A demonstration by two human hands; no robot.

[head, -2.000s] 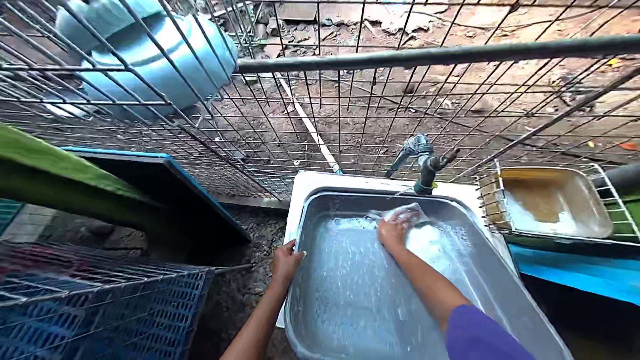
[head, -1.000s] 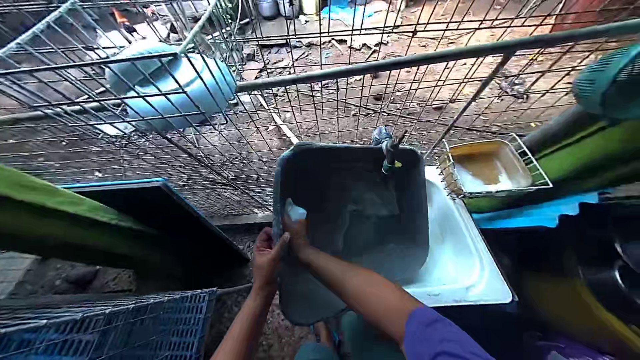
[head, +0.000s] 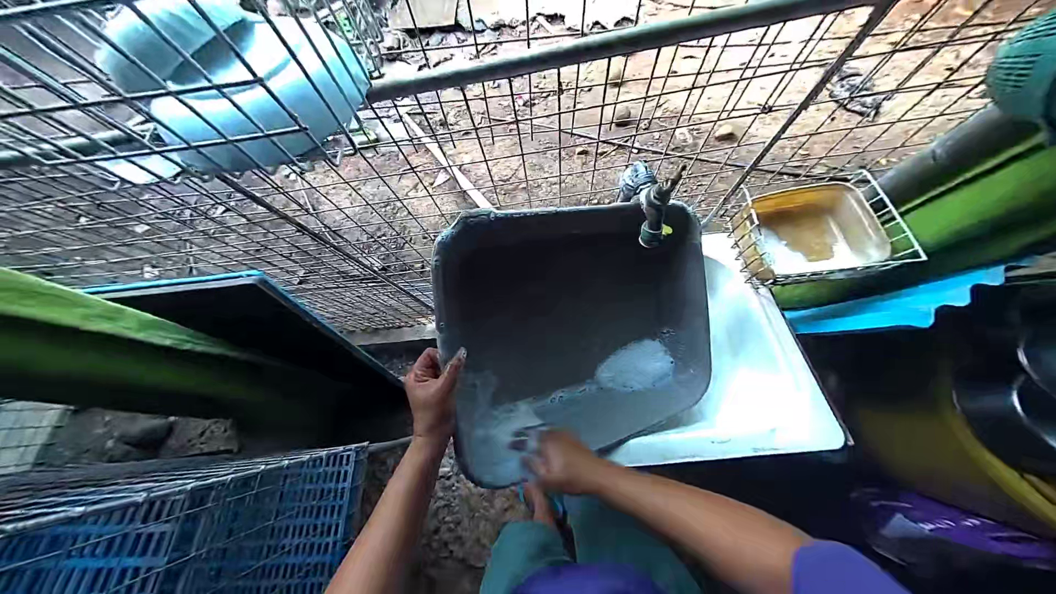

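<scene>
A grey plastic basin (head: pixel 569 322) is tilted over a white sink (head: pixel 751 388), its hollow facing me. My left hand (head: pixel 433 396) grips the basin's left rim, thumb over the edge. Low inside the basin, near its bottom left corner, my right hand (head: pixel 561 462) is blurred and presses what looks like a pale cloth or scrubber, partly hidden, against the wall. Suds (head: pixel 635 365) and cloudy water lie along the lower side. A tap (head: pixel 654 206) stands over the basin's top right corner.
Behind the sink runs a wire mesh fence (head: pixel 528 140) with a metal rail. A wire rack (head: pixel 887 214) holds a soapy tray (head: pixel 817 223) at right. Light-blue plasticware (head: pixel 247 91) hangs upper left. A blue plastic crate (head: pixel 190 528) is lower left, below a dark panel (head: pixel 247 313).
The basin, flatter in the sink two seconds ago, is now tilted up toward me. My right hand has moved from the basin's left side down to its lower left corner since one second ago.
</scene>
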